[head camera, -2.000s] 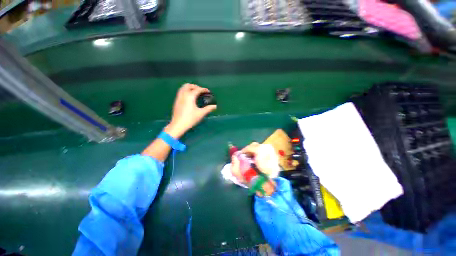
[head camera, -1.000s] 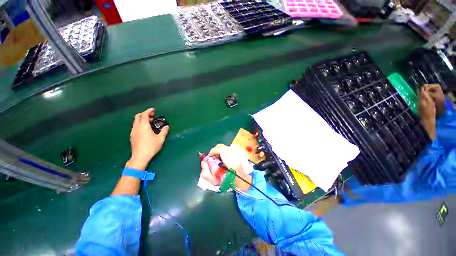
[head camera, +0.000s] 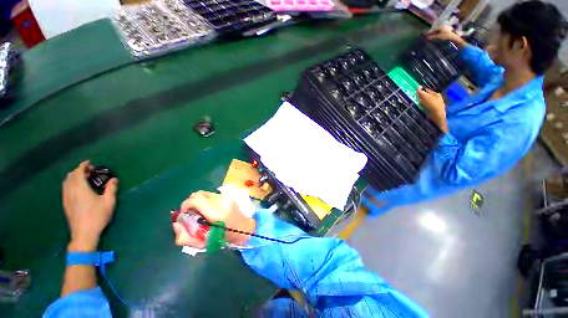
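My left hand (head camera: 90, 202), with a blue wrist strap (head camera: 91, 258), is at the left over the green belt. Its thumb and fingers are around a small black component (head camera: 100, 178). My right hand (head camera: 215, 217) is shut on the dispensing syringe (head camera: 198, 229), which shows red contents and a green cap (head camera: 215, 237) with a dark hose. White tissue (head camera: 191, 250) is under the right hand. The syringe tip is not clearly seen. Another small black component (head camera: 204, 127) lies on the belt, up and right of my left hand.
White paper (head camera: 308, 152) lies on the black controller (head camera: 293, 208), beside cardboard (head camera: 238, 178) with red blobs. Black blister trays (head camera: 373, 112) are stacked to the right. A person in a blue smock (head camera: 498, 124) is at the far right. Filled clear trays (head camera: 159, 28) are on the far side.
The view has swung right, so belt, hands and trays appear further left. The person at the right now shows with head and both arms. Both hands keep their holds.
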